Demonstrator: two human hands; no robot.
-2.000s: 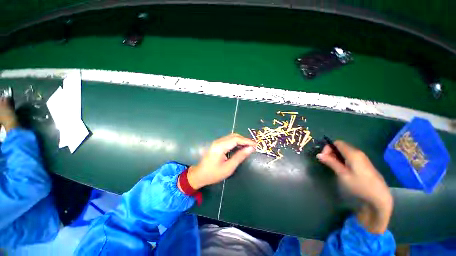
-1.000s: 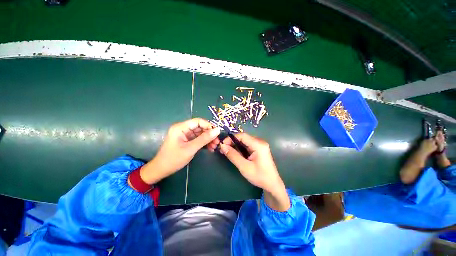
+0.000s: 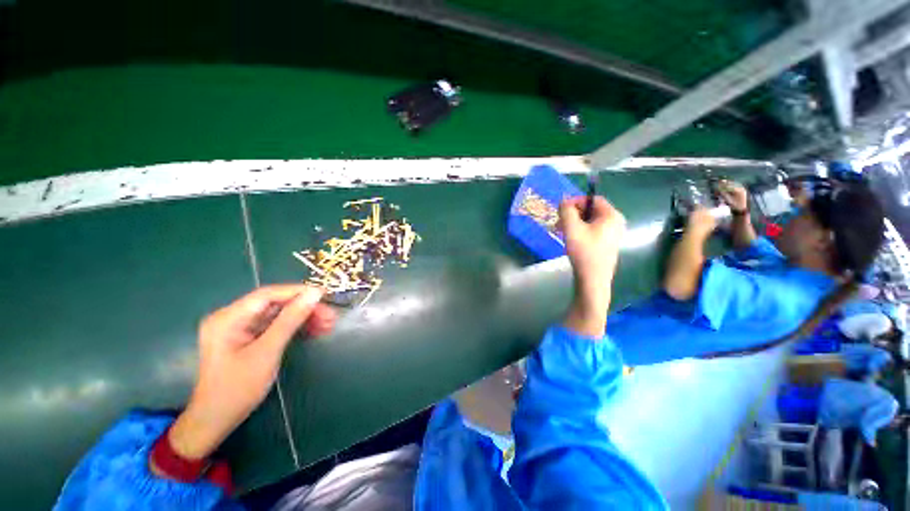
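A loose heap of short white and yellow-orange flex strips (image 3: 361, 248) with dark bits lies on the dark green bench. My left hand (image 3: 257, 344) is at the heap's near left edge, thumb and fingertips pinched together; whether a strip is between them is too small to tell. My right hand (image 3: 593, 245) is at the right edge of the blue parts bin (image 3: 544, 238), its fingers closed around a thin black tool (image 3: 591, 190) pointing up. Tan strips (image 3: 540, 212) lie in the bin, which the hand partly covers.
A phone unit (image 3: 424, 105) and another dark unit (image 3: 570, 120) lie on the green belt beyond the chipped white edge strip (image 3: 150, 186). A person in a blue smock (image 3: 758, 289) works at the bench on the right. A slanted metal bar (image 3: 698, 98) crosses the upper right.
The view has turned right. My right hand has left my left hand and moved right to the blue bin with the black tool. My left hand stays near the heap.
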